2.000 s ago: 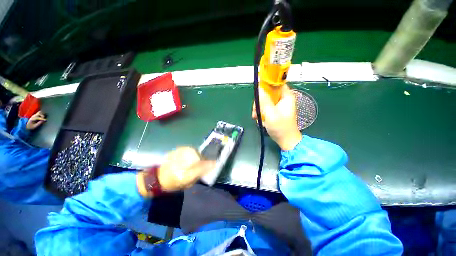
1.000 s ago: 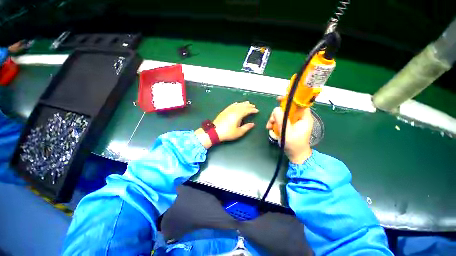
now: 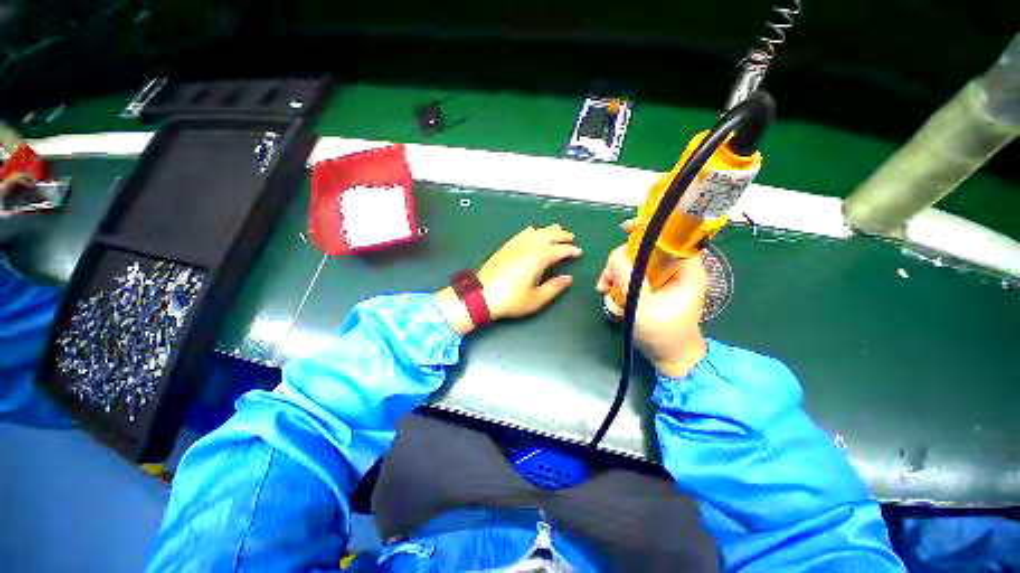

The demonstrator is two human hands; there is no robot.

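My right hand is closed around the orange-yellow electric screwdriver, which is tilted, with its black cable looping down in front of it. A round dotted metal plate shows partly behind my right hand. My left hand rests on the dark-green bench, palm down, fingers apart and empty, with a red band at the wrist. A smartphone assembly lies on the green belt beyond the white rail, out of my hands. The screwdriver's tip is hidden.
A red bin with white contents stands left of my left hand. A black two-section tray of small parts lies further left. A tape-wrapped post rises at the right. Another person's hand and a phone-like piece show at far left.
Two seconds ago my left hand was at a phone assembly on the bench; it now rests empty there. A phone assembly lies on the belt and has shifted slightly right. My right hand still holds the screwdriver.
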